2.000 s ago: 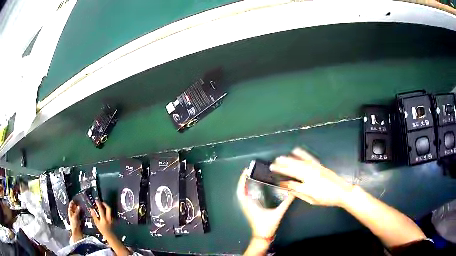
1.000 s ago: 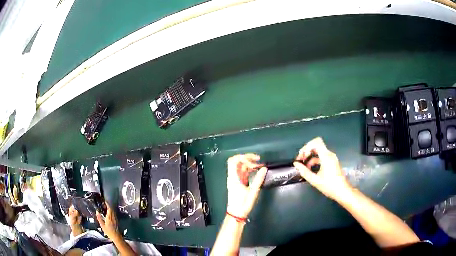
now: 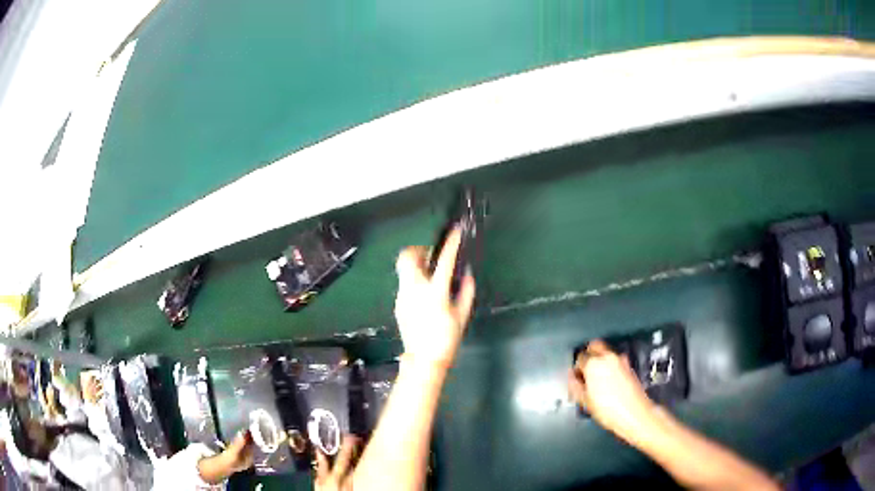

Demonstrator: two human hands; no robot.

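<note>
My left hand (image 3: 432,302) is stretched over the green strip and holds a dark box (image 3: 462,233) by its near end; the box is blurred and seen edge-on. My right hand (image 3: 611,384) is on a black inner tray (image 3: 662,362) on the bench. Its fingers cover the tray's left part; a recess with a pale outline shows at its right part. Whatever lies under the fingers is hidden.
Black trays (image 3: 812,292) stand at the right edge. Two closed boxes, one larger in view (image 3: 310,266) and one farther left (image 3: 180,292), lie on the green strip. Retail boxes (image 3: 324,408) stand in a row at left, where another person's hands (image 3: 228,460) reach. A white rail (image 3: 537,120) runs beyond.
My left hand has moved from the bench to the green strip with the box. My right hand has let go of it and is on a tray, which now lies in front of me.
</note>
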